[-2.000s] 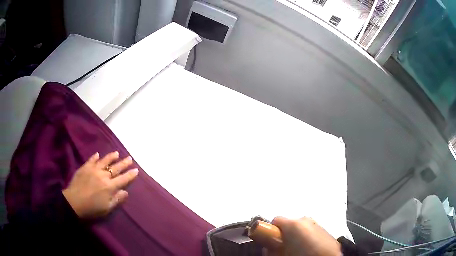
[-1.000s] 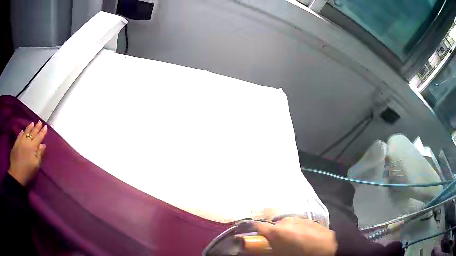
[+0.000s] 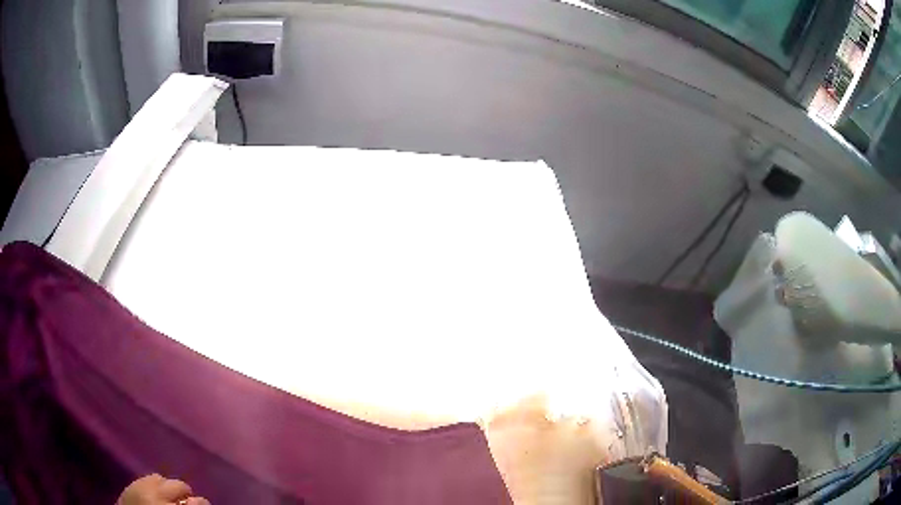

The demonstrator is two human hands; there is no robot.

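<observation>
A plum garment (image 3: pixel 326 449) lies along the lower edge, over the near side of the white ironing table. Its straight right end lies beside a brown-stained patch. My left hand (image 3: pixel 158 491) shows only as a small cut-off part at the bottom edge, over the garment; its fingers are mostly hidden, so its hold cannot be told. The steam iron (image 3: pixel 624 481) stands on the stained right end, apart from the garment, its orange-brown handle (image 3: pixel 684 481) pointing down right. No hand shows on it. My right hand is out of the picture.
The white ironing table (image 3: pixel 366 266) fills the middle. A white raised bar (image 3: pixel 133 178) slants at its left. A blue-and-white hose (image 3: pixel 731 369) crosses at right, before a second padded form (image 3: pixel 825 271). Wrinkled cover cloth (image 3: pixel 642 404) hangs at the right corner.
My right hand has let go of the iron and left the picture. The iron now stands farther right, off the garment. My left hand has moved from the garment's left part to the bottom edge.
</observation>
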